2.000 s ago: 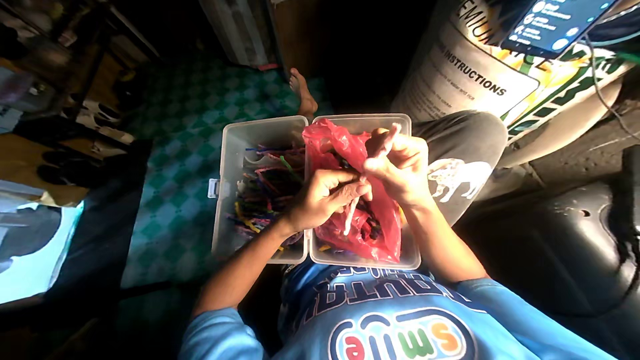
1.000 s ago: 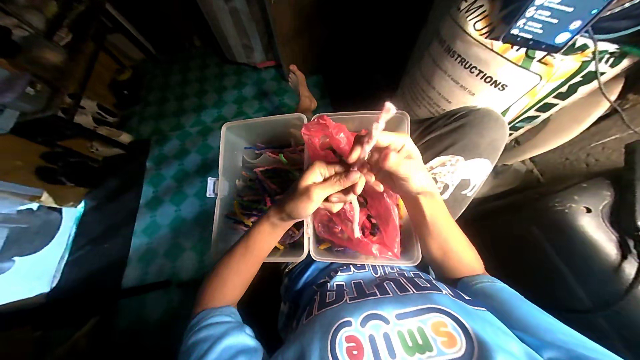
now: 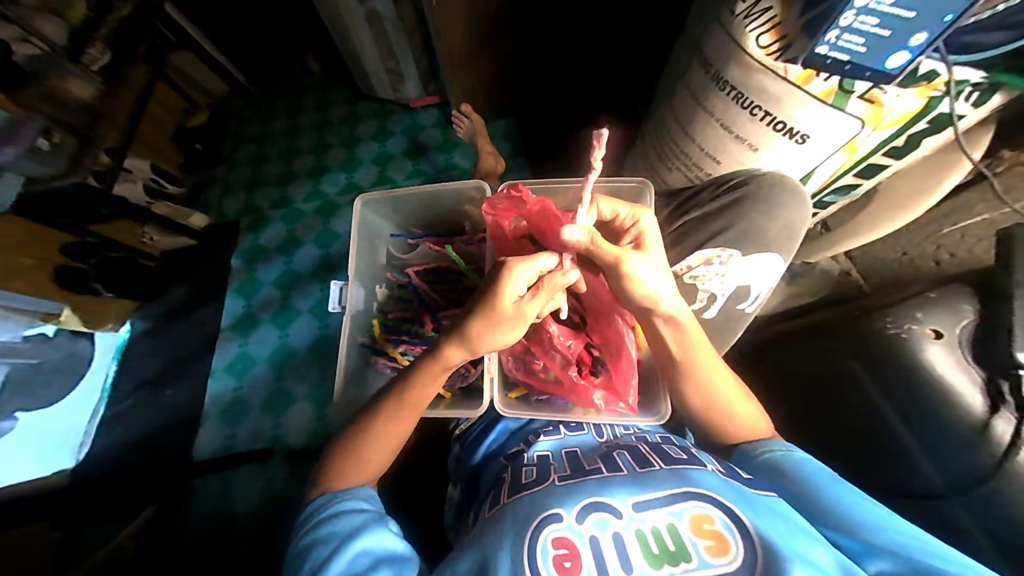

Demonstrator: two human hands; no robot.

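A thin twisted pale pink strand stands up from between my hands, its short lower end hanging below the fingers. My right hand pinches it between thumb and fingers. Just below and to the left, my left hand grips its lower part. Under both hands a red plastic bag lies crumpled with dark bits inside, in the right half of a clear plastic case. Many thin colored strands fill the case's left half, partly hidden by my left hand and forearm.
My bent knee is right of the case. Beyond it stands a large printed sack with a phone above. A black molded object sits at the right. Green checked flooring and a bare foot lie beyond.
The strand now stands more upright above my right hand than a second ago. Both hands have stayed over the red bag and shifted only slightly.
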